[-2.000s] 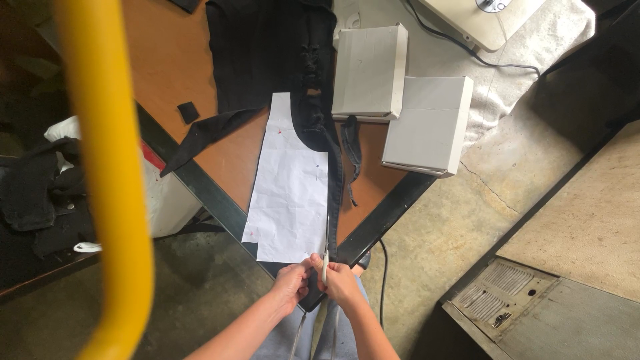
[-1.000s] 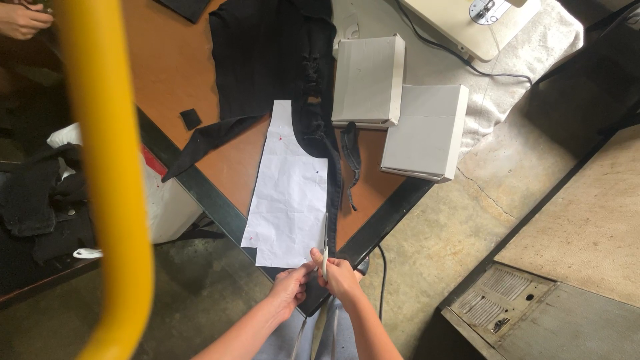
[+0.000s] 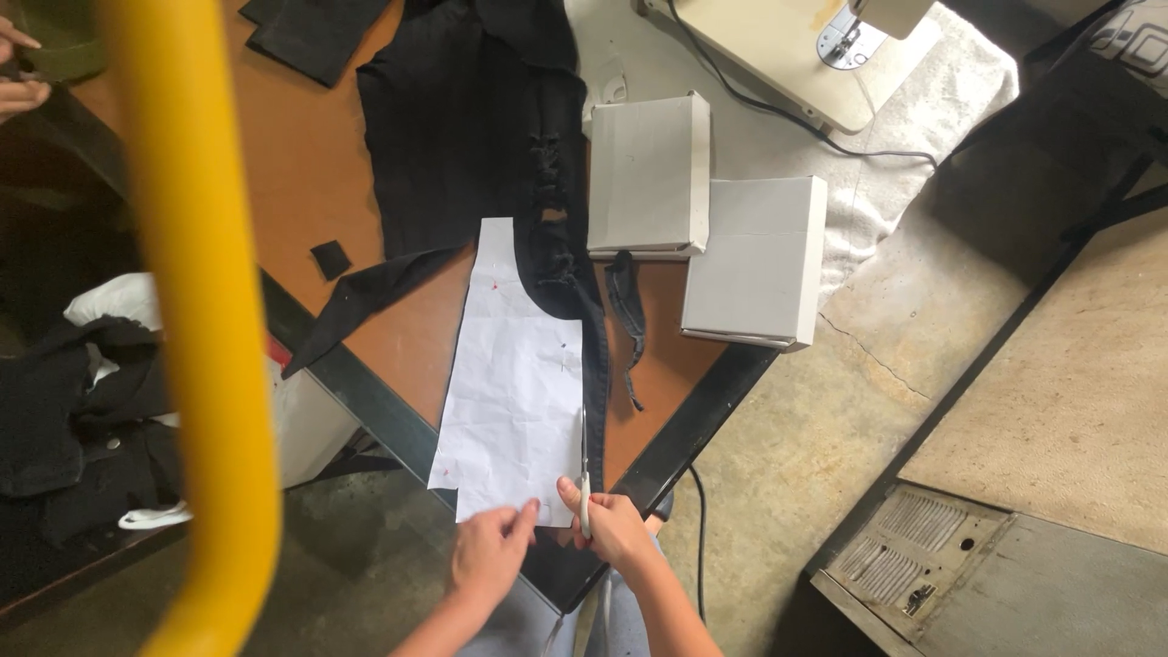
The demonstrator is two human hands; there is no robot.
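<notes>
A white paper pattern (image 3: 516,401) lies on black denim fabric (image 3: 456,137) near the table corner. Pins show in the paper. My right hand (image 3: 613,529) is closed on the light handles of a pair of scissors (image 3: 585,497), whose blades point away from me along the paper's right edge. My left hand (image 3: 495,549) is at the paper's lower edge, thumb and fingers together there; whether it pinches the paper and cloth is hard to tell. A strip of black denim (image 3: 627,315) lies right of the pattern.
Two white boxes (image 3: 648,173) (image 3: 757,255) rest at the table's right side. Behind them stands a sewing machine (image 3: 803,55) with a black cord. A yellow bar (image 3: 205,328) crosses the left foreground. Dark cloths (image 3: 82,411) are piled at left. Another person's hands (image 3: 18,78) show at upper left.
Another person's hands, absent two seconds ago, are in view at the upper left. My right hand remains on the scissors by the paper's edge.
</notes>
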